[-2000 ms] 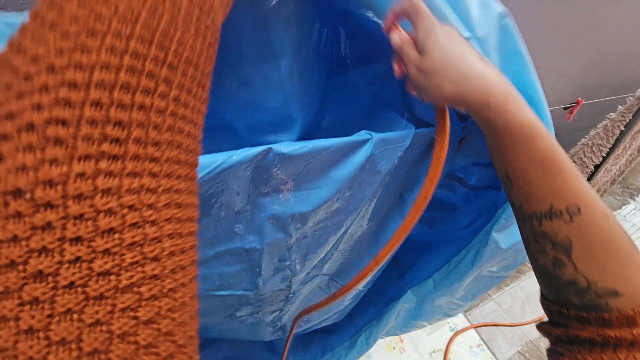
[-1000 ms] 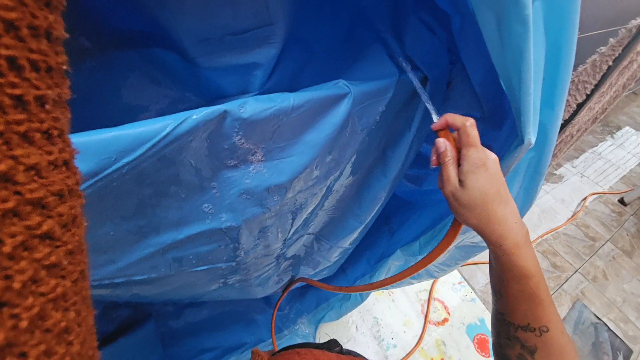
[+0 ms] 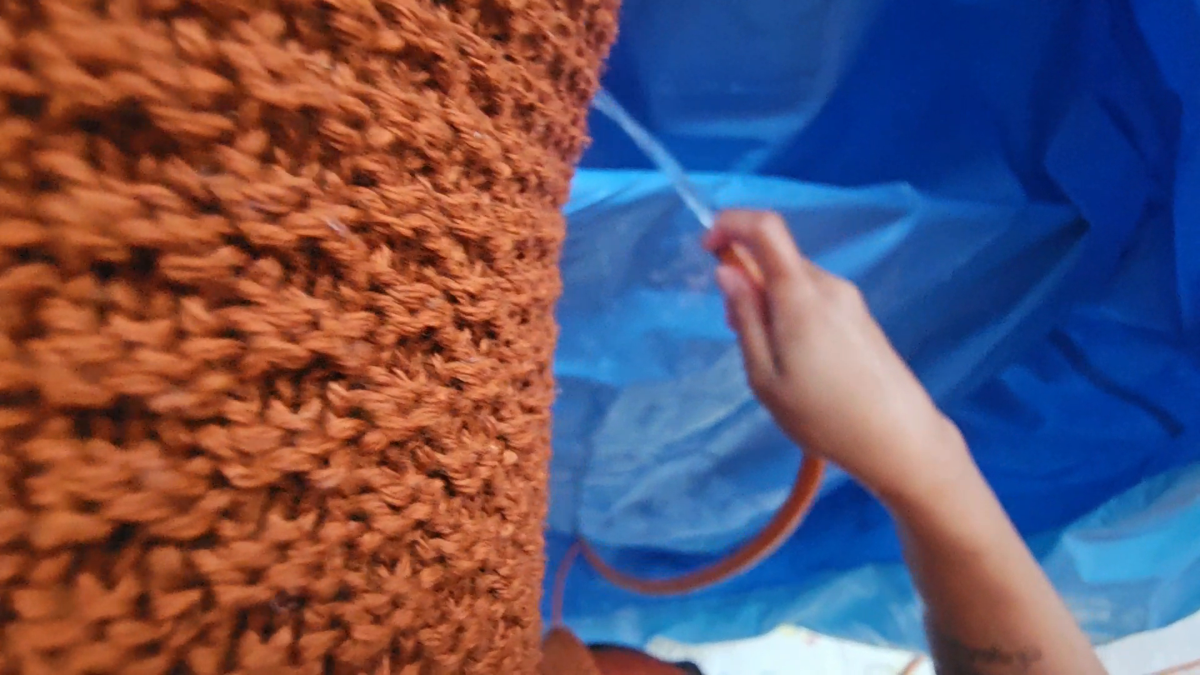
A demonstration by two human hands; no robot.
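Observation:
My right hand [image 3: 816, 337] grips an orange hose [image 3: 741, 567] close to its outlet, right of centre in the head view. A thin jet of water [image 3: 656, 155] leaves the outlet toward the upper left, in front of a blue plastic sheet [image 3: 975, 309] with wet-looking folds. Below the hand the hose curves down and left across the blue plastic. A rust-orange knitted sleeve [image 3: 281, 337], very near the camera, fills the left half of the view. My left hand is out of the frame.
Folds of the blue plastic fill most of the right side. At the bottom edge lies a pale, patterned surface [image 3: 797, 649], partly covered by the plastic. The sleeve hides whatever lies to the left.
Water has come into view at the hose's outlet since the earliest frame. The jet now points to the upper left across the plastic. The view has shifted, and the sleeve covers more of it.

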